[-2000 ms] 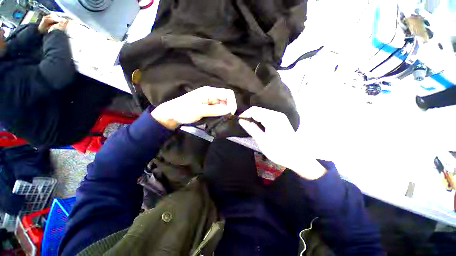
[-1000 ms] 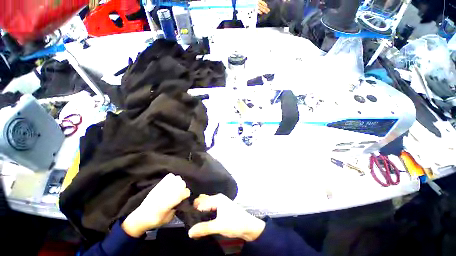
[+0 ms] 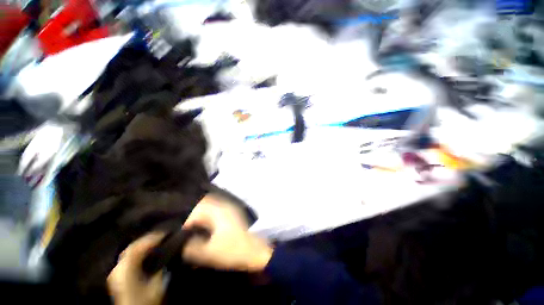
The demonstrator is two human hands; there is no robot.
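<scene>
The picture is blurred. A large crumpled dark brown garment piece (image 3: 155,161) lies at the left on the white table and runs down to its front edge. My left hand (image 3: 138,271) is at the bottom left, cut off below, with its fingers closed on a fold of the brown cloth. My right hand (image 3: 223,238) is just to the right of it, with thumb and fingers pinching the same fold. The hands are close together at the garment's lower edge. The fingertips are partly hidden by cloth and blur.
The white sewing machine with a blue stripe (image 3: 334,124) stands behind and right of the hands, a dark strip (image 3: 298,122) over its arm. Red-handled scissors (image 3: 419,165) and an orange item (image 3: 451,157) lie at the right of the white table (image 3: 298,196). Something red (image 3: 71,27) is at the upper left.
The view has swung and blurred. The hands and the garment's lower edge now appear further left. Both hands still hold the cloth, now with a dark fold between them.
</scene>
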